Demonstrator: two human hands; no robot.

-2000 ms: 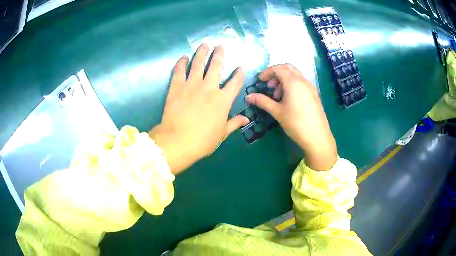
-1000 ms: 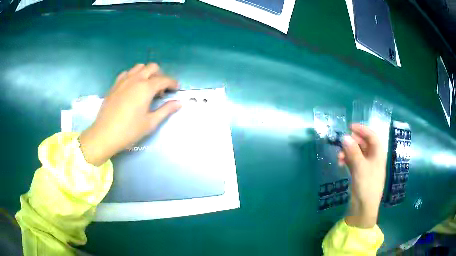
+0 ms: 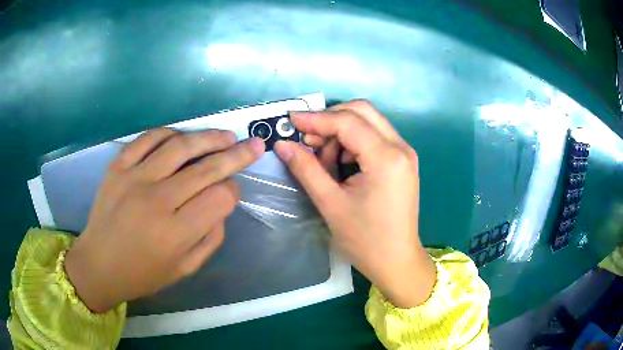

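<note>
The grey tablet back cover [image 3: 273, 253] lies on a white sheet [image 3: 232, 317] in front of me. A black camera lens cover [image 3: 273, 130] with two rings, the right one white inside, is at the cover's upper right corner. My right hand [image 3: 355, 178] grips the lens cover's right end between thumb and index finger. My left hand [image 3: 171, 212] lies over the left part of the cover, with fingertips at the lens cover's left end. Whether the lens cover touches the housing is hidden. Shiny film creases show on the housing between the hands.
On the green bench [image 3: 396, 75] at right lies a clear lens cover sheet [image 3: 489, 245] with several black pieces at its near end. Beside it are a glossy clear liner [image 3: 540, 191] and a dark full lens cover strip [image 3: 571, 191]. Another housing [image 3: 565, 19] shows at the top right.
My right hand has moved left from the lens cover sheet to the housing's corner with a lens cover. My left hand rests lower on the housing. The view has shifted.
</note>
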